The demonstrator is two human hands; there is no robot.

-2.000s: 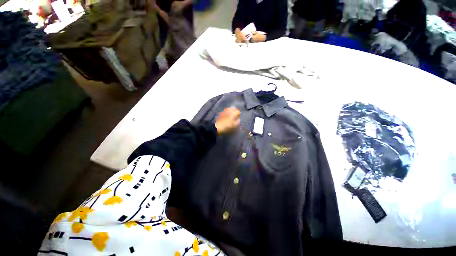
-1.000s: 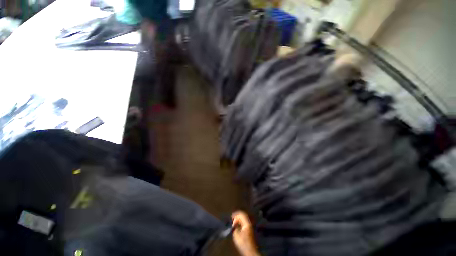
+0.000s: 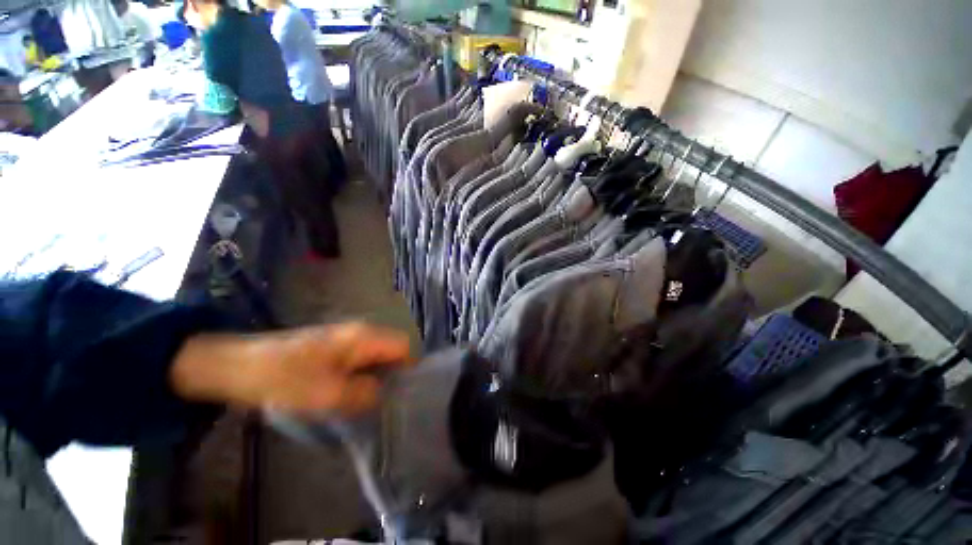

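Observation:
My left hand [image 3: 320, 367], blurred, reaches in from the left in a dark sleeve, its fingers closed at the top of a grey denim shirt [image 3: 421, 426]. The shirt hangs below and right of the hand, upright, its dark collar opening and a small pale neck label [image 3: 505, 442] facing me. What exactly the fingers grip, cloth or hanger hook, is hidden. My right hand is not in view.
A metal garment rail [image 3: 789, 202] curves from upper middle to right, packed with grey shirts [image 3: 480, 234]. A white table [image 3: 96, 213] stands left. Two people [image 3: 261, 85] stand beyond its edge. A blue basket [image 3: 773, 351] is under the rail.
The view has swung right from the table to the rail. The shirt lay flat on the table and now hangs upright at my left hand. The right-side hand seen low earlier has gone from view.

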